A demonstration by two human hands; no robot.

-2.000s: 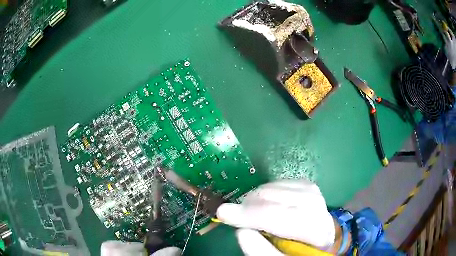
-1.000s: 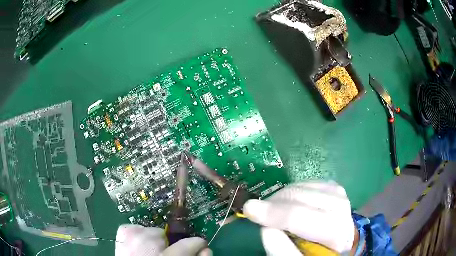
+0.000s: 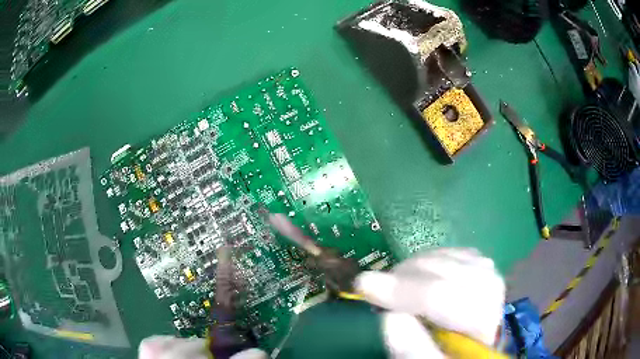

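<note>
The green circuit board (image 3: 245,175) lies tilted on the green mat, with dense silvery parts on its left side. My right hand (image 3: 435,301), in a white glove, holds a soldering iron (image 3: 330,263) with a yellow handle; its blurred tip is over the middle of the board. My left hand (image 3: 175,348), gloved and cut off by the lower edge, holds a second soldering iron (image 3: 224,301), its blurred tip over the lower part of the board. I cannot tell whether either tip touches.
An iron stand (image 3: 393,66) with a yellow sponge (image 3: 455,125) is at upper right. Cutters (image 3: 531,168) lie beside it, then a black ringed grille (image 3: 602,140). A clear template (image 3: 60,245) lies left of the board. Another board (image 3: 49,35) is at upper left.
The two iron tips, close together before, are now apart, the left one lower and further left. The view has shifted slightly. The thin wire by my hands no longer shows clearly.
</note>
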